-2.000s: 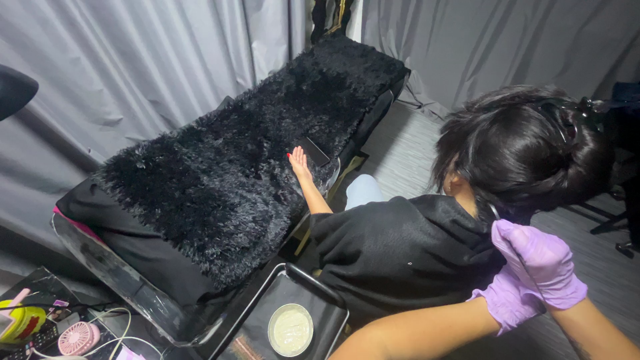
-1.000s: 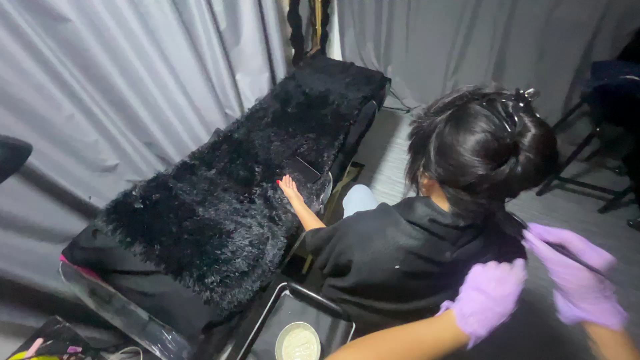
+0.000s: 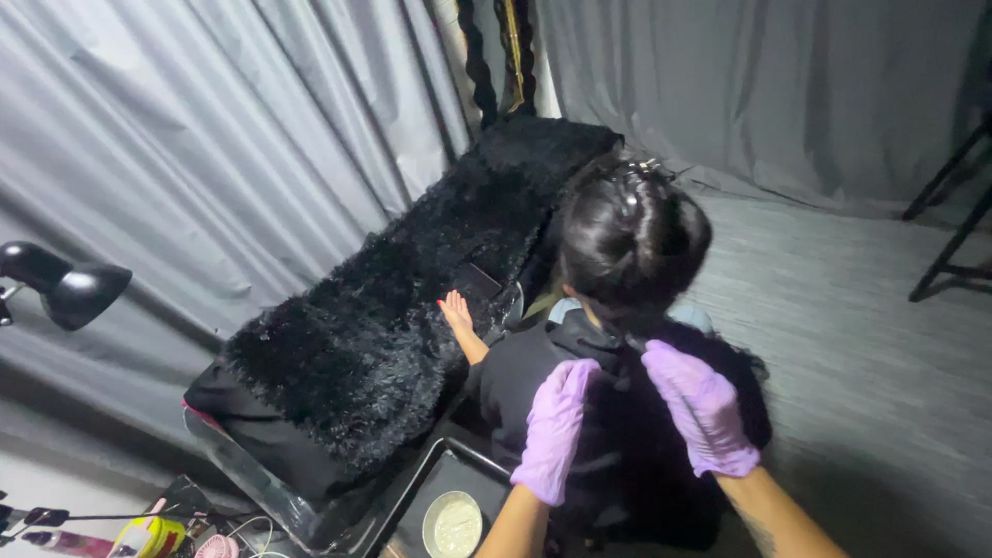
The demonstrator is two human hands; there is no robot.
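Note:
A seated person's dark hair (image 3: 635, 232), gathered up with a clip (image 3: 643, 167), is in front of me, above a black hooded top (image 3: 527, 380). My left hand (image 3: 554, 426), in a purple glove, is raised behind the neck with its fingers drawn together; whether it pinches any hair cannot be made out. To its right, my right hand (image 3: 697, 411), gloved alike, is closed around a thin dark handle (image 3: 694, 415) that lies across the palm. The far end of that tool is lost against the dark hair and clothing. Both hands are apart.
A bed with a black furry cover (image 3: 372, 333) runs along the grey curtain (image 3: 232, 155); the person's hand (image 3: 457, 310) rests on it near a dark flat object (image 3: 484, 279). A bowl of pale cream (image 3: 453, 527) stands on a black tray (image 3: 411, 496). A black lamp (image 3: 81, 291) is left.
My two hands, close together two seconds ago, are now apart behind the person's neck. The person's head has turned, showing more of its back. The view has shifted.

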